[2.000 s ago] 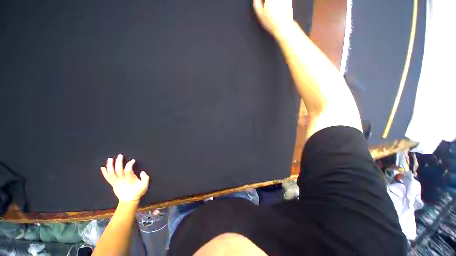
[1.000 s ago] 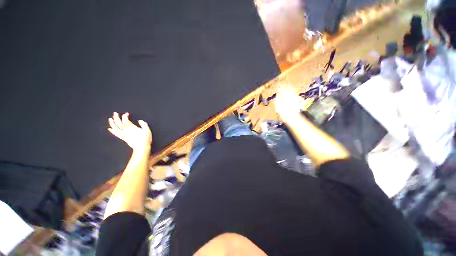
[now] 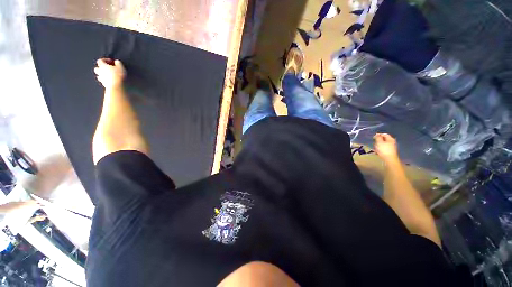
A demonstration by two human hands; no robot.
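Observation:
Black fabric (image 3: 168,106) lies flat on the shiny table top (image 3: 185,19), along the table's edge strip. Its curved far edge shows, with small puckers near my left hand. My left hand (image 3: 110,74) is on the fabric at the upper left, fingers curled and pinching a bit of the cloth. My right hand (image 3: 385,147) hangs off the table at the right, over clear plastic bags. Its fingers are loosely curled, with nothing visible in them.
The table edge (image 3: 229,92) runs down beside my legs. The tan floor (image 3: 323,39) has dark scraps. Plastic-wrapped bundles (image 3: 387,101) and a dark cloth pile (image 3: 396,36) lie at the right. A black ring-shaped object (image 3: 23,161) and pale rails (image 3: 53,246) are at the left.
The view has turned, and bare table top and the fabric's far edge now show. My left hand has gone from spread to curled on the fabric. My right hand, earlier on the fabric, hangs at my side.

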